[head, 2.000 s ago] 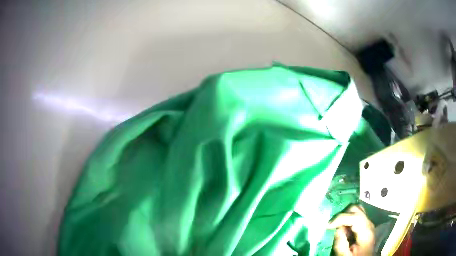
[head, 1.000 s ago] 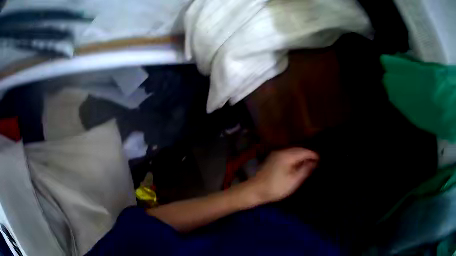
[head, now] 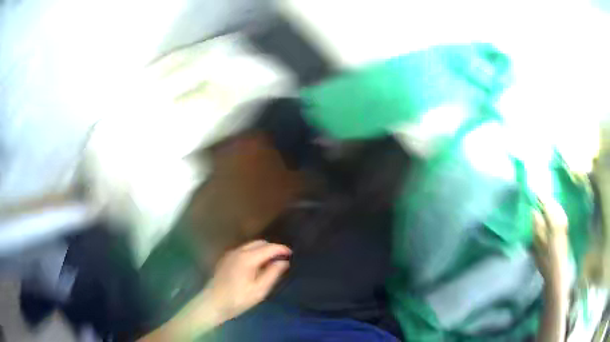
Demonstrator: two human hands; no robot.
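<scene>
The frame is blurred and partly overexposed. The green garment (head: pixel 461 227), with pale grey-blue areas, lies at the right; a green flap reaches toward the upper middle. My left hand (head: pixel 251 274) is at the lower middle over the dark area, left of the garment. Its fingers are curled with thumb near fingertips, and nothing shows in it. My right hand (head: pixel 550 230) is at the right edge, on or against the garment, fingers pointing up. Blur and glare hide whether it grips the cloth.
A whitish cloth bundle (head: pixel 157 167) is at the left, beside a brown surface (head: pixel 251 184). A pale table edge (head: pixel 43 224) shows at the far left. Dark clothing or floor fills the middle. Blue clothing (head: pixel 314 327) is at the bottom.
The view has swung back toward the right since one second ago, bringing more of the garment and my right hand into view. My left hand stays curled, now lower and further left in the picture.
</scene>
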